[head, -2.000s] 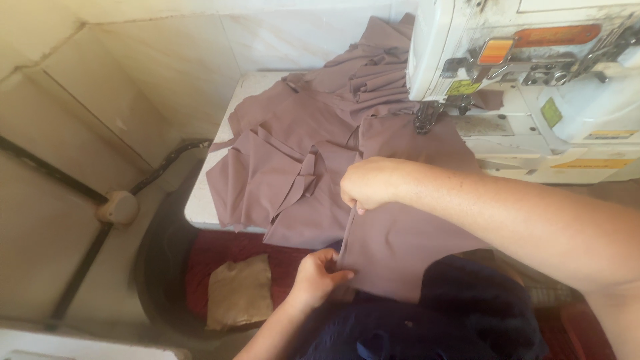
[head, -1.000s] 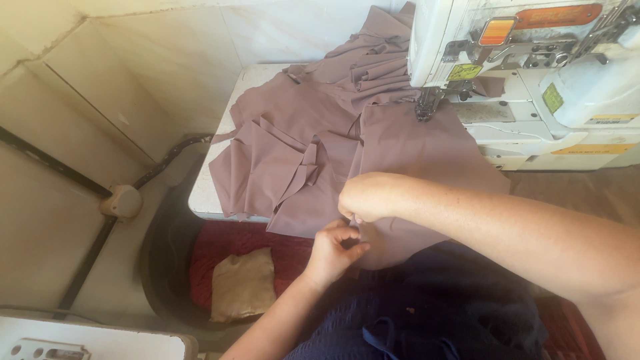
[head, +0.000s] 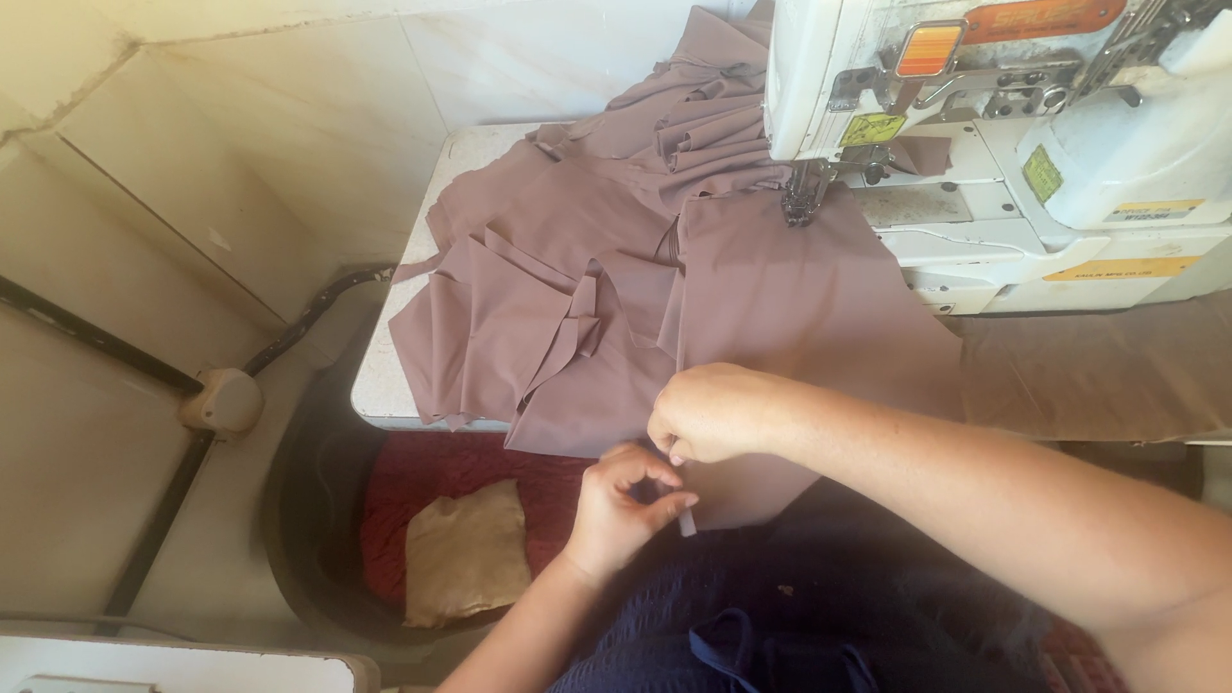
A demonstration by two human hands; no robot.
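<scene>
Mauve fabric (head: 789, 289) lies in folds over the sewing machine's table and hangs over its front edge. My left hand (head: 626, 496) pinches the fabric's edge between thumb and index finger, where a small pale strip (head: 687, 522) shows below the thumb. Just above and to the right, my right hand (head: 712, 414) is closed on the same fabric edge, its fingertips partly hidden. The white industrial sewing machine (head: 1078, 164) stands at the upper right, with its presser foot (head: 804, 197) over the fabric's upper part.
Below the table's pale left corner (head: 385, 375) sits a dark tub (head: 298, 539) holding dark red cloth (head: 433, 462) and a tan cloth piece (head: 467, 553). A black pipe with a round junction (head: 223, 402) runs along the left wall. Another white tabletop (head: 173, 664) shows at lower left.
My left hand has moved up and right from the hanging fabric's lower edge, close to my right hand, which has shifted slightly down. Less of the fabric hangs visibly below my hands.
</scene>
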